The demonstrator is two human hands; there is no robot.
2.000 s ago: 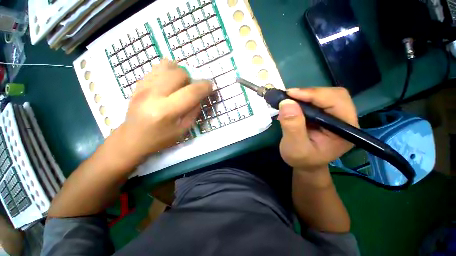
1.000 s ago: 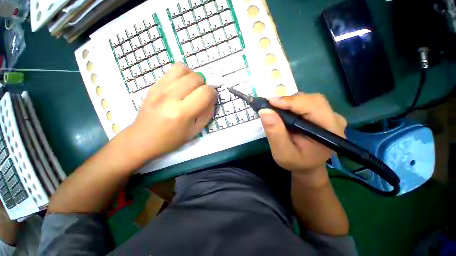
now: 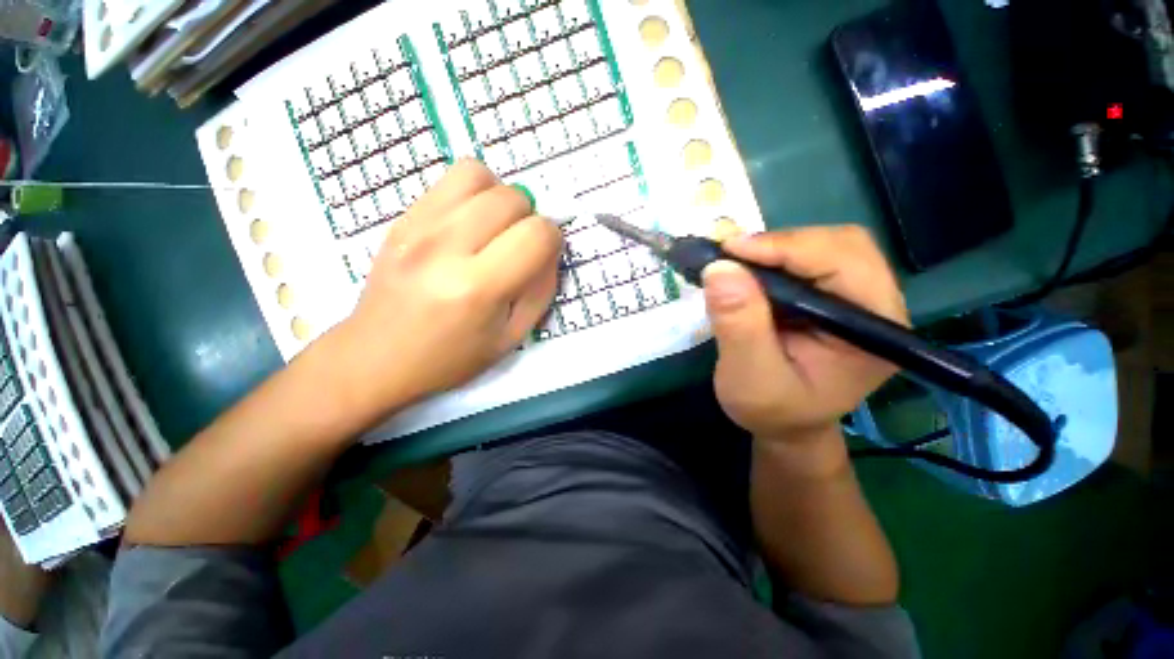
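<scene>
The white carrier tray (image 3: 300, 315) lies tilted on the dark green bench, with tan holes along both sides. A PCB panel (image 3: 371, 135) of small boards with green strips lies on it in blocks. My left hand (image 3: 470, 277) is over the lower blocks, fingers pinched near the tray's middle; the solder wire (image 3: 110, 184) runs in from the left towards it. A green band (image 3: 523, 196) shows at its fingers. My right hand (image 3: 805, 328) holds the black soldering iron (image 3: 850, 313), its tip over the lower right block, just right of my left fingertips.
A black smartphone (image 3: 921, 135) lies right of the tray. Stacked trays stand at the left (image 3: 77, 373) and upper left (image 3: 161, 52). A green roll (image 3: 36, 198) is at the left edge. A black box with a red light (image 3: 1094, 97) is upper right. A blue stool (image 3: 1049, 406) stands below the bench.
Since two seconds ago, my left hand has moved slightly right in view and the iron's tip has come closer to its fingers. In the last second the iron shifted slightly. The red light now shows.
</scene>
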